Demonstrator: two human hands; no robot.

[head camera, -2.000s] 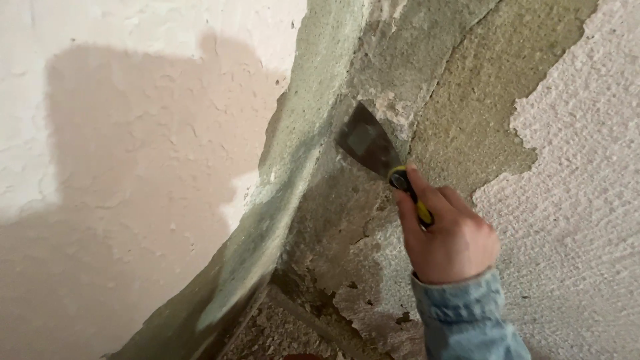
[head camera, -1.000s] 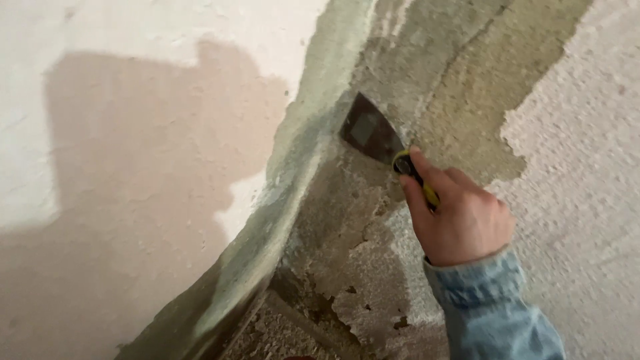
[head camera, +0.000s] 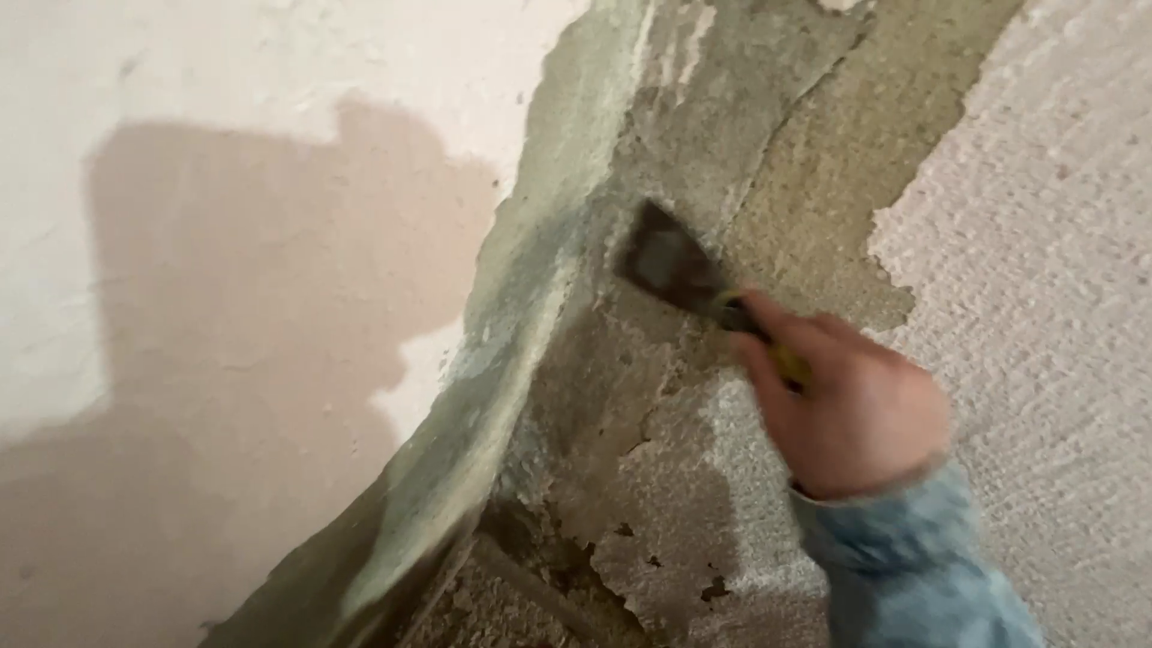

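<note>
My right hand (head camera: 846,405), in a blue denim sleeve, is closed around the black and yellow handle of a putty knife (head camera: 675,261). Its broad dark blade points up and left, over the bare grey patch of wall (head camera: 603,360) just right of the corner. Motion blurs the blade and hand, so whether its edge touches the wall cannot be told. My left hand is out of view.
A greenish strip (head camera: 531,261) runs along the curved corner. Pinkish-white wall (head camera: 270,270) with a large shadow lies left; rough textured paint (head camera: 1062,270) borders a tan bare patch (head camera: 828,171) right. Flaking, broken plaster (head camera: 576,567) shows at the bottom.
My right hand stays shut on the putty knife, and the blade remains near the same part of the wall. The view has shifted slightly.
</note>
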